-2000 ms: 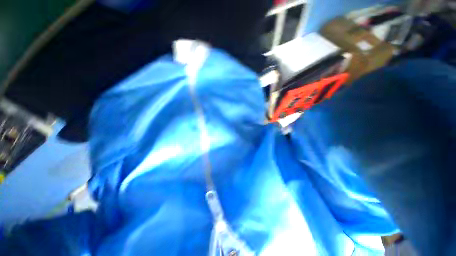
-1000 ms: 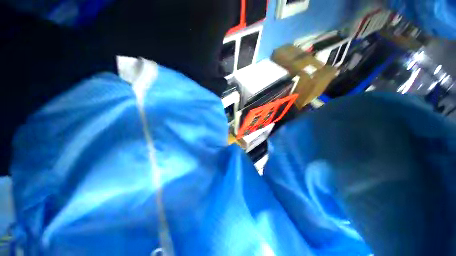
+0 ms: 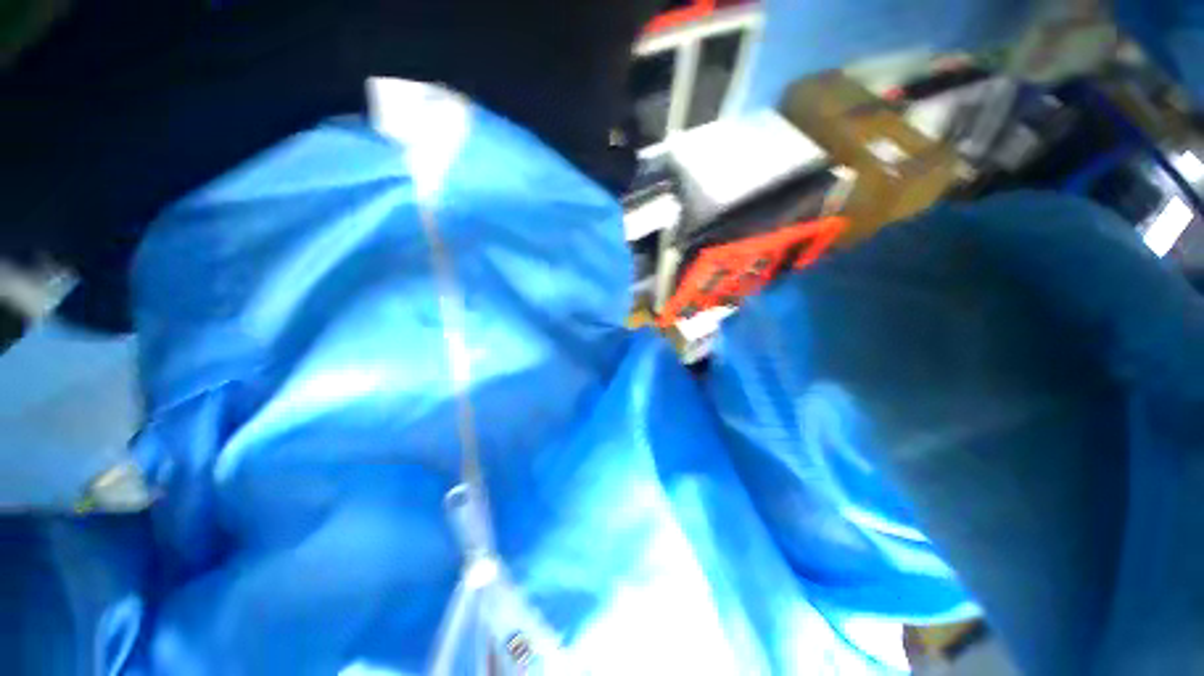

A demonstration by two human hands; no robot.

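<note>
Neither of my hands can be made out. A blue smock [image 3: 357, 330] with a light zip down its middle fills the centre of the view. A dark blue sleeve [image 3: 984, 383] covers the right side. Between them, beyond the smock, a red slotted tray [image 3: 746, 268] stands tilted beside a stack with a white top [image 3: 746, 161]. The picture is blurred, and what lies behind the smock and sleeve is hidden.
A brown cardboard box [image 3: 871, 145] is right of the stack. A white frame with dark slots [image 3: 696, 79] stands behind it on the blue floor [image 3: 845, 33]. A large black area [image 3: 264, 79] fills the upper left. Blurred dark items with blue edges are at upper right.
The view has swung back and forth. Compared with one second ago, the smock, stack and box sit further right and higher, and more of the zip shows at the bottom.
</note>
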